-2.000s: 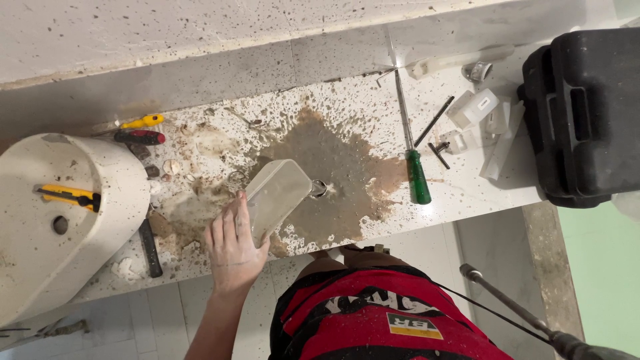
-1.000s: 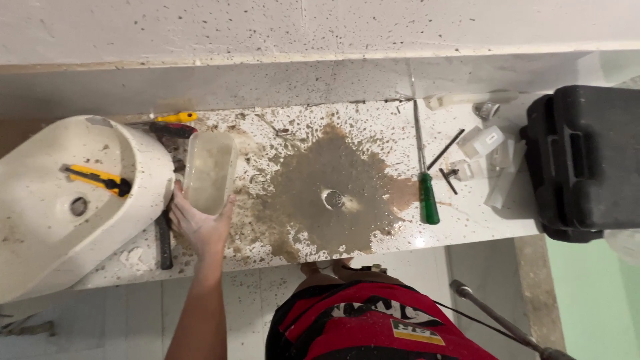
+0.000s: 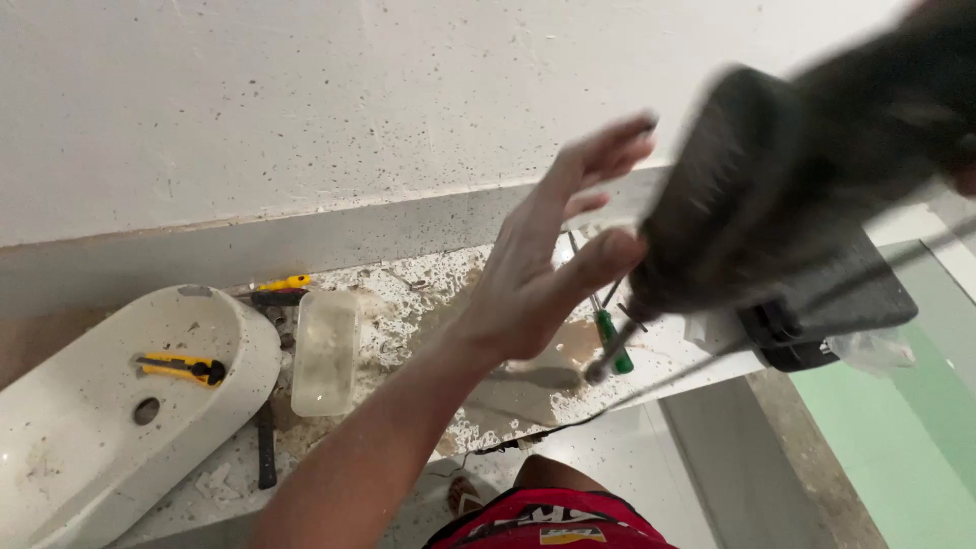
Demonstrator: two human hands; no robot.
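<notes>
My left hand (image 3: 545,252) reaches up over the splattered counter with fingers apart and holds nothing; its thumb is close to a blurred dark power drill (image 3: 762,191). The drill hangs at the upper right, its bit pointing down toward the counter. At the drill's far end, at the right edge, a blurred bit of my right hand (image 3: 962,171) shows, its grip mostly out of frame. A translucent plastic container (image 3: 328,354) sits beside the white basin (image 3: 259,343). Behind the drill's tip lies a green-handled screwdriver (image 3: 614,343).
A yellow utility knife (image 3: 183,368) lies in the basin. Yellow (image 3: 286,283) and dark-red handled tools lie behind the container, and a black handle (image 3: 266,450) lies by the basin. A black case (image 3: 862,282) stands at right. A cable (image 3: 686,370) crosses the counter's front edge.
My left hand has let go of the plastic container, which stays beside the basin, and has moved right and up. The drill has been lifted from the lower right into view over the counter.
</notes>
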